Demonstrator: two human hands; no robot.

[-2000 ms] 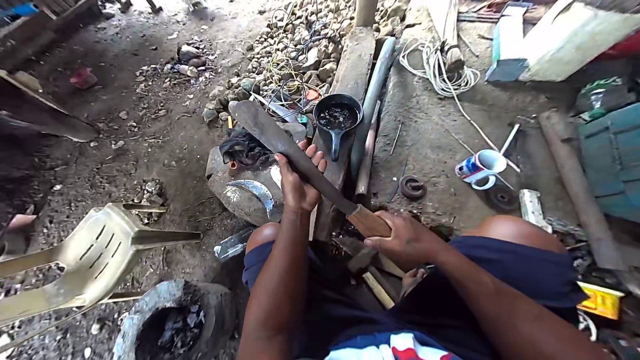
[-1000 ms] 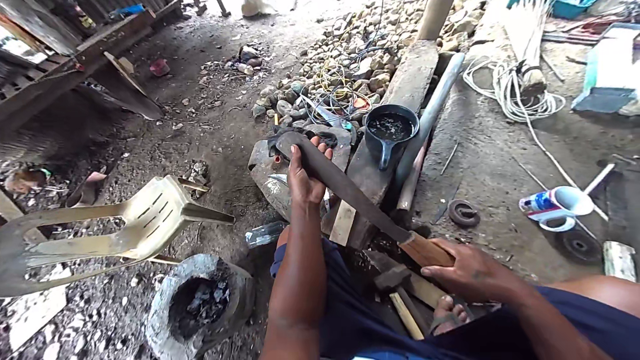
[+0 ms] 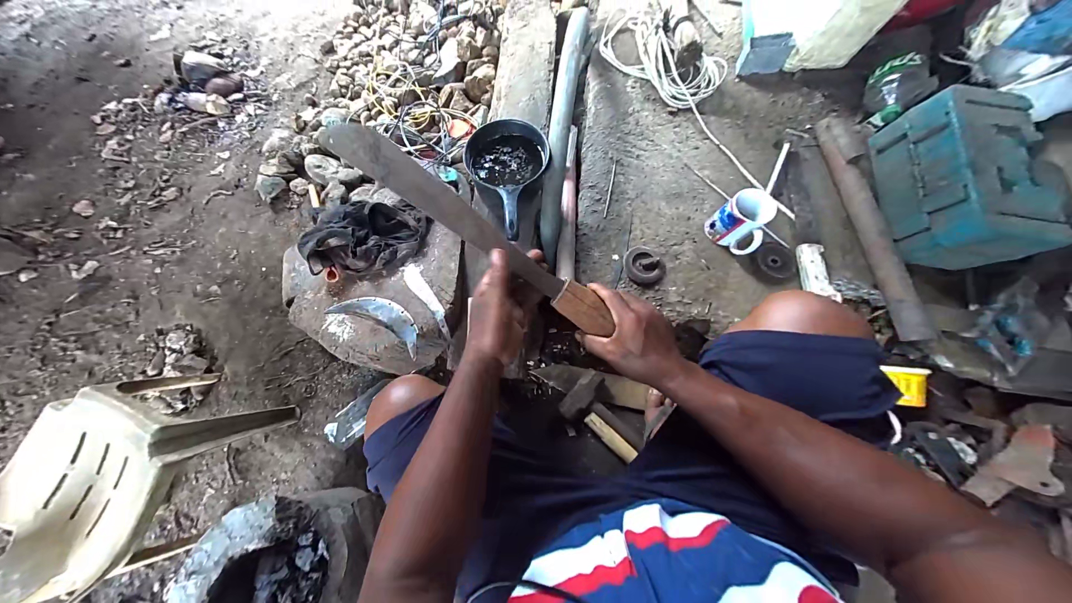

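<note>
My right hand (image 3: pixel 632 335) is closed around the wooden handle of a machete (image 3: pixel 452 213), whose broad dark blade slants up to the left. My left hand (image 3: pixel 498 314) is at the blade near the handle, its fingers partly hidden; whether they grip it is unclear. Below the blade tip, a black cloth (image 3: pixel 364 237) and a curved metal blade (image 3: pixel 378 320) lie on a stone block (image 3: pixel 368 356). A black pan (image 3: pixel 508 159) with dark liquid stands beyond the blade. A hammer (image 3: pixel 584 395) lies between my legs.
A white mug (image 3: pixel 744 219), a round metal piece (image 3: pixel 644 265) and coiled white rope (image 3: pixel 670 63) are ahead and right. A teal box (image 3: pixel 963 180) stands farther right. At left are a plastic chair (image 3: pixel 92 477) and a hollow block (image 3: pixel 243 544) holding charcoal-like lumps.
My left hand has moved along the blade from its middle toward the handle. My right hand still holds the handle. The view has shifted.
</note>
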